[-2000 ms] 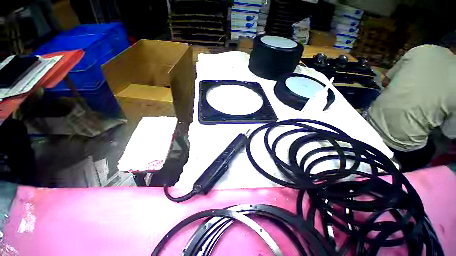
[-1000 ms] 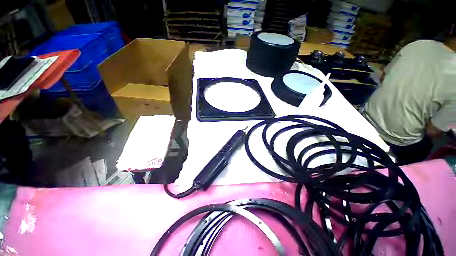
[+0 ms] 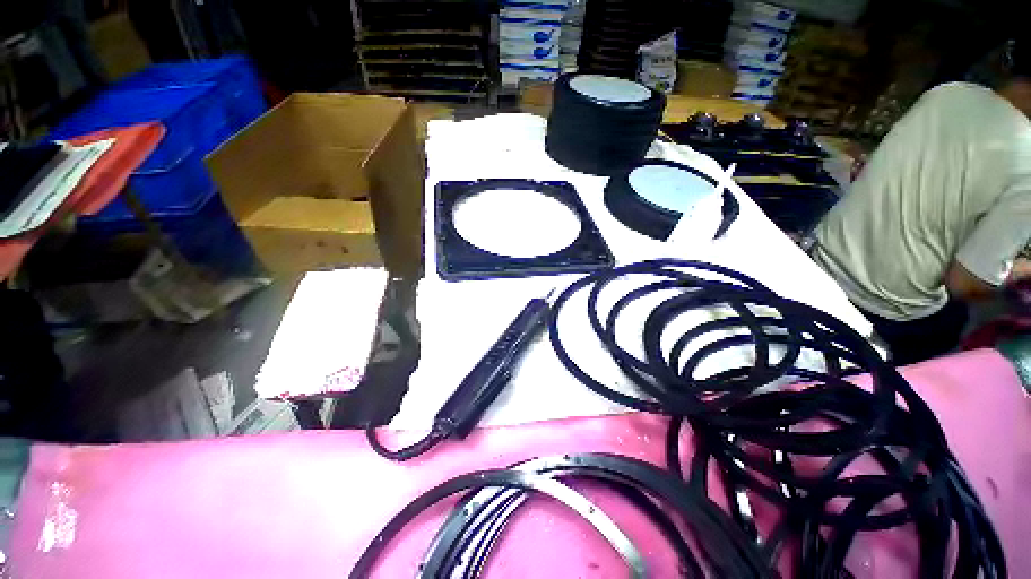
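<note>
Neither of my hands is in the picture. A square black frame (image 3: 588, 240) lies flat on the white-covered table, with white showing through its round opening. The electric screwdriver (image 3: 494, 371) lies in front of it, tip towards the back right, its cord end at the pink cover's edge. Black rings (image 3: 780, 409) lie in a tangled heap at the right. Flat metal rings (image 3: 580, 504) lie at the front edge, cut off by the picture's rim. A white nozzled bottle (image 3: 699, 219) leans on the lower pile of discs (image 3: 667, 188).
A tall stack of discs (image 3: 605, 127) stands at the back of the white table (image 3: 452, 328). An open carton (image 3: 296, 153) and blue crates (image 3: 170, 136) are at the left. A person (image 3: 944, 204) sits at the right. The pink cover (image 3: 215, 503) spans the front.
The whole view has shifted slightly, with the table's things a little further left in the picture. The seated person's arm shows more. Nothing on the table has visibly moved.
</note>
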